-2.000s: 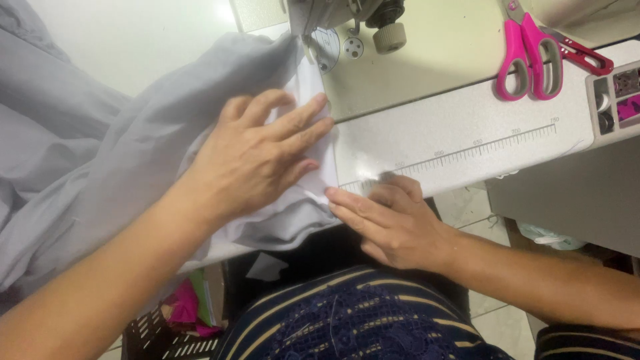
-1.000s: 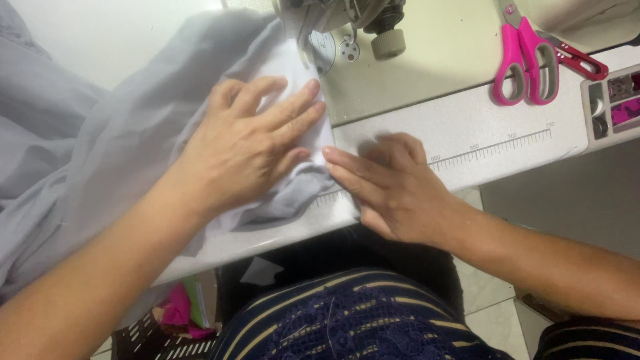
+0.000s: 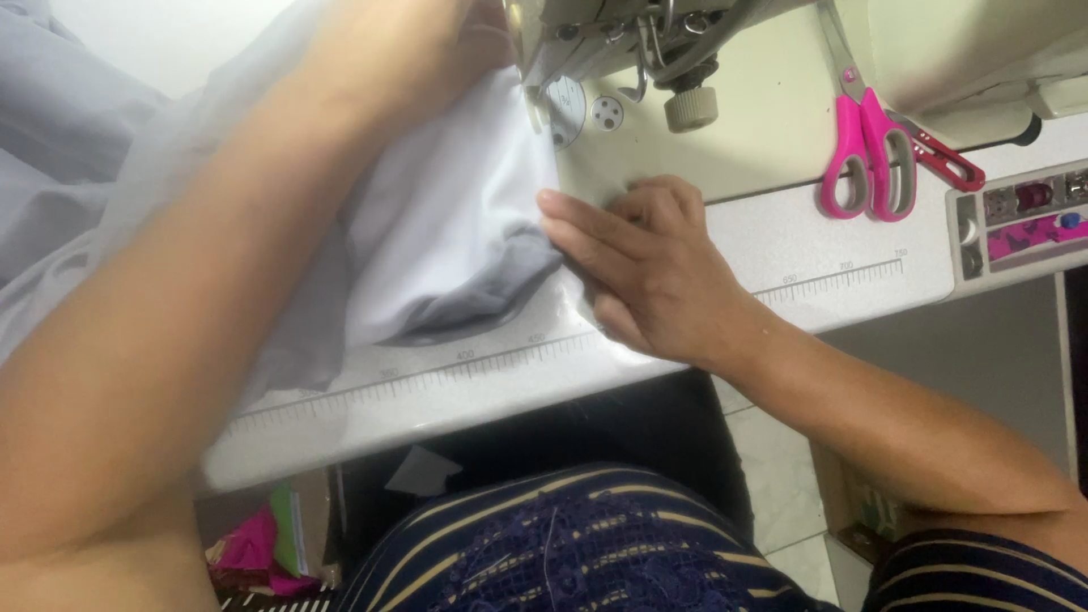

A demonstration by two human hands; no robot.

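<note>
A pale grey and white fabric [image 3: 459, 187] lies on the sewing machine bed, its right edge running up to the needle area of the sewing machine [image 3: 586, 42]. My left hand [image 3: 425, 51] is at the top, blurred and partly cut off by the frame's edge, over the fabric beside the machine head; its fingers are mostly hidden. My right hand [image 3: 654, 263] rests at the fabric's right edge, index and middle fingertips touching it, the other fingers bent. The fabric's near end curls over in a grey fold above the printed ruler.
Pink-handled scissors [image 3: 867, 161] and a red-handled tool [image 3: 948, 161] lie right of the machine head. A compartment tray [image 3: 969, 234] with small sewing items sits at the far right. A printed ruler [image 3: 467, 365] runs along the table's front edge. Below left, a basket [image 3: 280, 602] holds coloured scraps.
My left hand has moved up from the middle of the fabric to beside the machine head. My right hand stays at the fabric's right edge. More of the white fabric shows.
</note>
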